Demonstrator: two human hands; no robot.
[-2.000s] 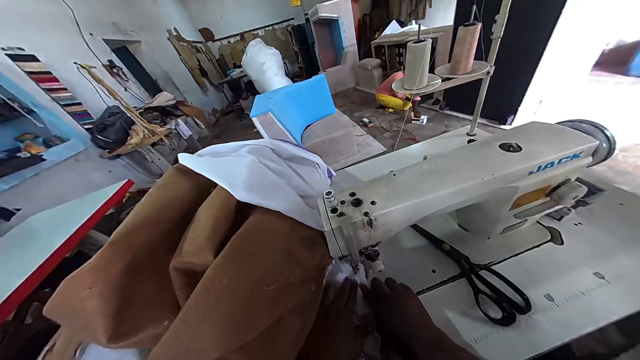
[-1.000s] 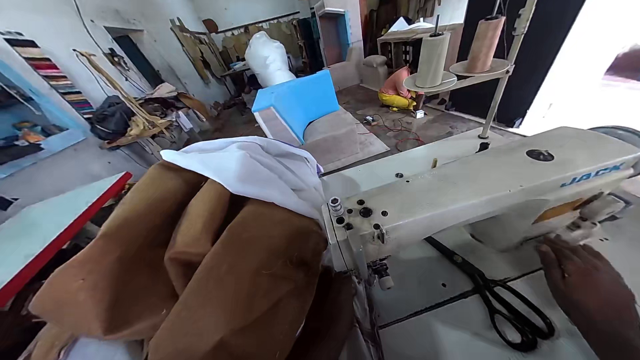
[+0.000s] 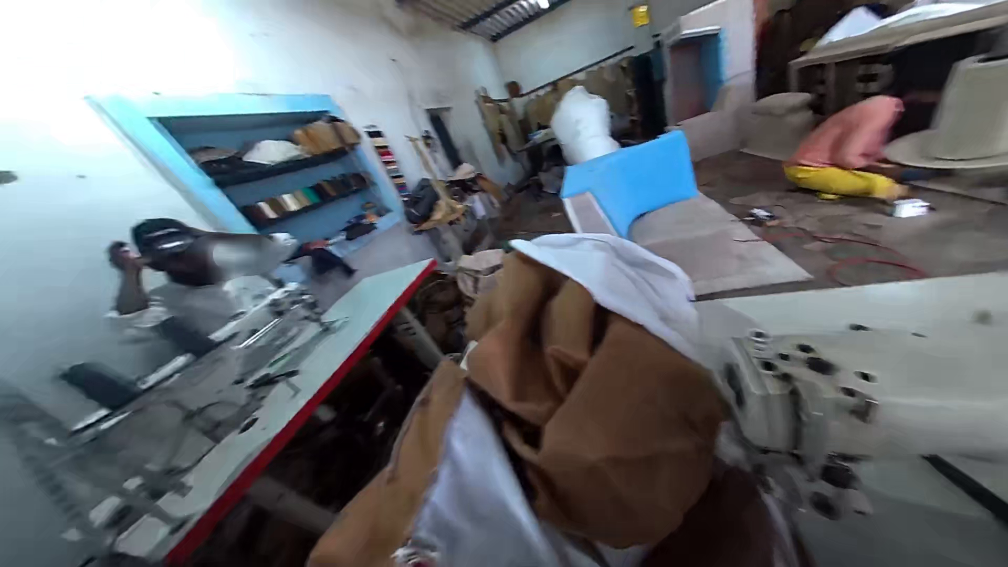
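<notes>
Bunched brown fabric (image 3: 622, 425) with white cloth (image 3: 606, 276) along its top lies left of the white sewing machine's head (image 3: 819, 394). More white cloth hangs at the lower middle. A dark brown shape low beside the machine may be my left hand or forearm, but blur hides its outline and fingers. My right hand is out of the picture. Part of the black scissors (image 3: 969, 488) shows under the machine arm at the right edge.
A red-edged table (image 3: 370, 315) stands left, with a person (image 3: 189, 268) at another machine behind it. Beyond the fabric is a blue and grey upholstered piece (image 3: 638, 181). Another person (image 3: 850, 150) crouches near red cable on the floor. A thread cone (image 3: 976, 110) stands upper right.
The view has swung left. My right hand, on the machine bed near the handwheel side one second ago, is out of view. Both hands were near the needle two seconds ago.
</notes>
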